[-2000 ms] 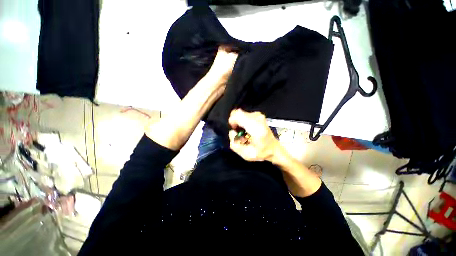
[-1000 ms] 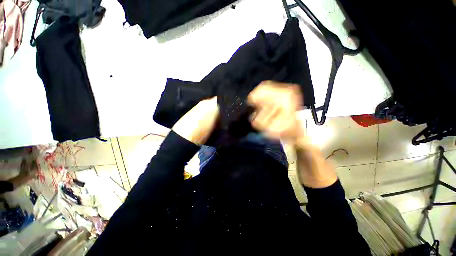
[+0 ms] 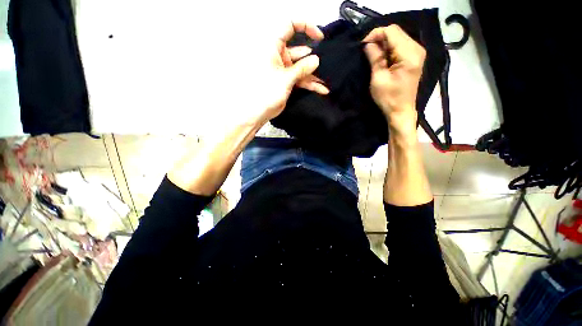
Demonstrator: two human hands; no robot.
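The black garment (image 3: 344,108) lies bunched over the front edge of the white table (image 3: 166,76) and over a black hanger (image 3: 445,95). My left hand (image 3: 293,70) is at its left side, fingers spread and curved against the cloth, with nothing visible held. My right hand (image 3: 395,63) is on its upper part, thumb and finger pinching the black cloth. No snips can be made out; the inside of my right fist is hidden.
Another black garment (image 3: 48,70) lies at the table's left. A thick stack of hung black garments (image 3: 533,83) hangs over the right edge, hooks low. Scraps and red threads litter the floor at left. A dark metal stand (image 3: 520,239) is at lower right.
The garment is shifted and bunched further right, covering much of the hanger. Both hands have moved up on it; my left fingers have spread and my right hand now pinches the cloth.
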